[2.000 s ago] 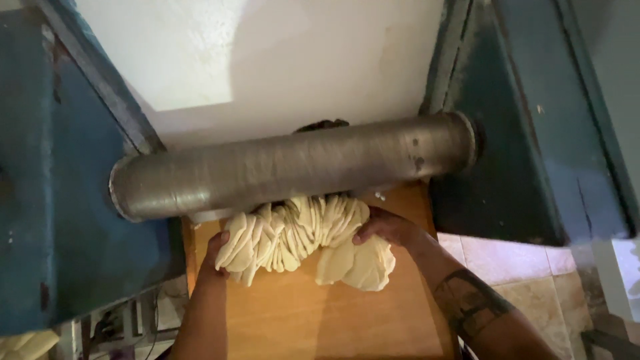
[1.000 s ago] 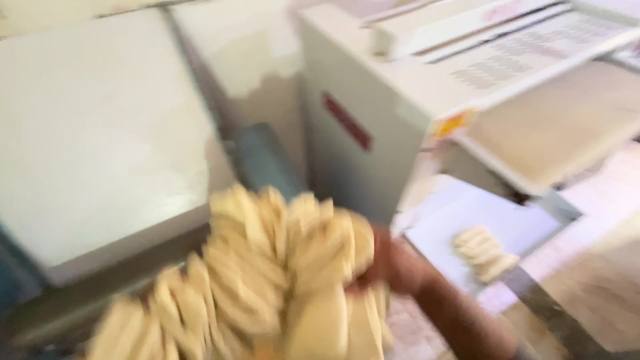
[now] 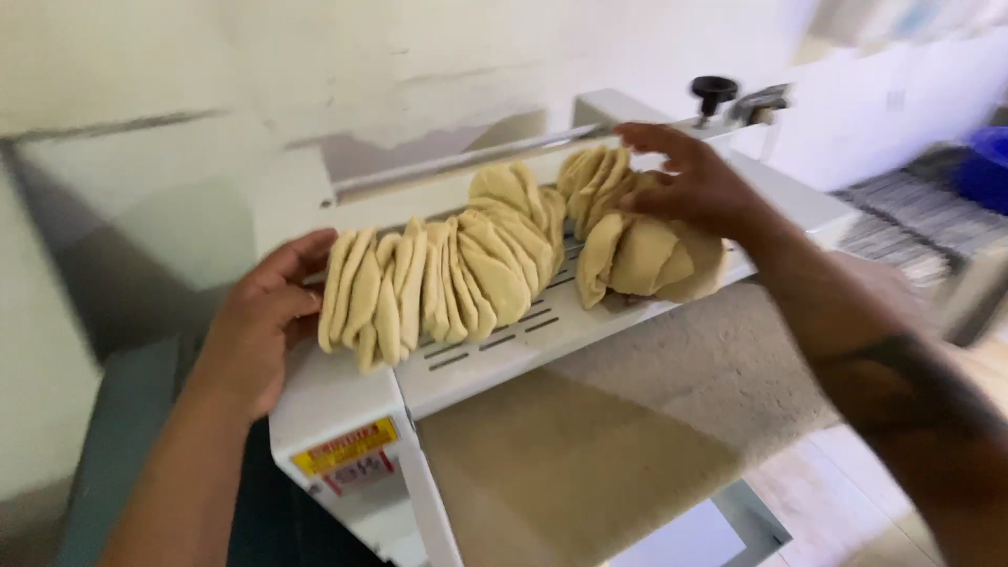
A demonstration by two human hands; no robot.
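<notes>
A long row of folded, flattened dough pieces (image 3: 457,276) rests on the slotted white top of a dough machine (image 3: 528,319). Against the row's left end lies my left hand (image 3: 279,315), its fingers curled around the outermost pieces. More dough pieces (image 3: 642,260) are bunched at the right end of the slotted top. My right hand (image 3: 681,173) is over this bunch, thumb and fingers apart, the fingertips just above or at the dough; whether they touch it is not clear.
A black knob (image 3: 713,90) stands on the machine's far right end. Below the slotted top is a broad beige surface (image 3: 583,441), with a light tray (image 3: 693,535) lower down. A blue tub (image 3: 984,169) sits at the far right. A pale wall rises behind the machine.
The view has swung from a metal roller over a wooden board to the white machine. Both hands were at the dough by the roller; the dough is now on the machine's slotted top.
</notes>
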